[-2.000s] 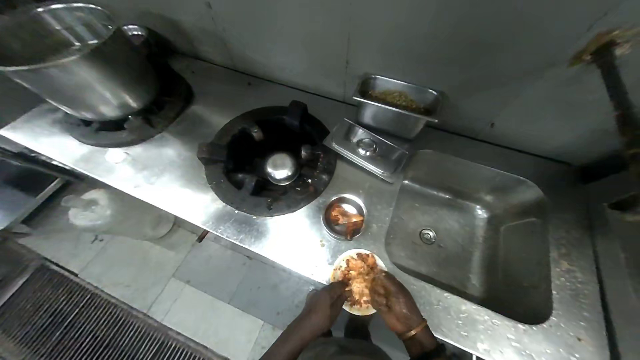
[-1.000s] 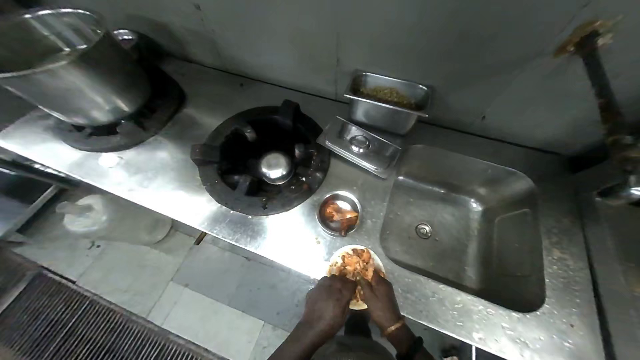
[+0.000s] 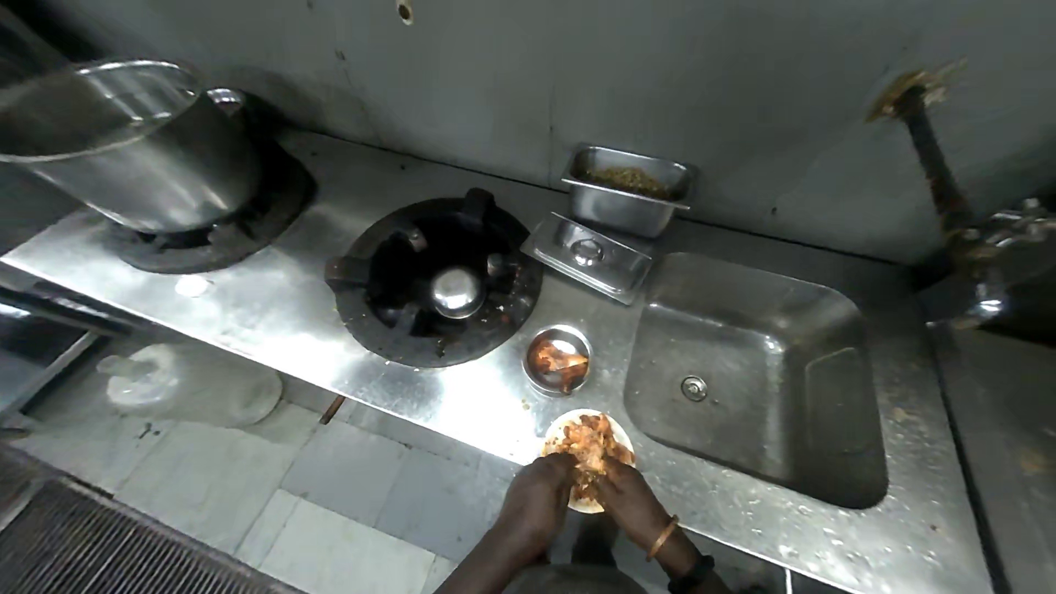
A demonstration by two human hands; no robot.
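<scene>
A white plate [image 3: 556, 431] with orange-brown pieces of food [image 3: 592, 445] lies at the front edge of the steel counter. Over its left part is my left hand [image 3: 542, 493], fingertips in the food. My right hand [image 3: 631, 499], with a bangle and a dark band at the wrist, has its fingers in the food from the right. Both hands seem to hold a piece between them, though the fingertips are partly hidden. Just behind the plate stands a small steel bowl [image 3: 530, 373] with more reddish food inside.
A steel sink [image 3: 759, 388] is at the right, under a tap [image 3: 982, 305]. Behind are a steel container [image 3: 623, 208] of greenish food and its lid [image 3: 594, 256]. A gas burner [image 3: 437, 280] is left of the bowl; a large pot [image 3: 157, 165] stands farther left.
My hands stay over the plate. They came closer together between the oldest frame and the middle one, and are now slightly apart again with their fingers in the food.
</scene>
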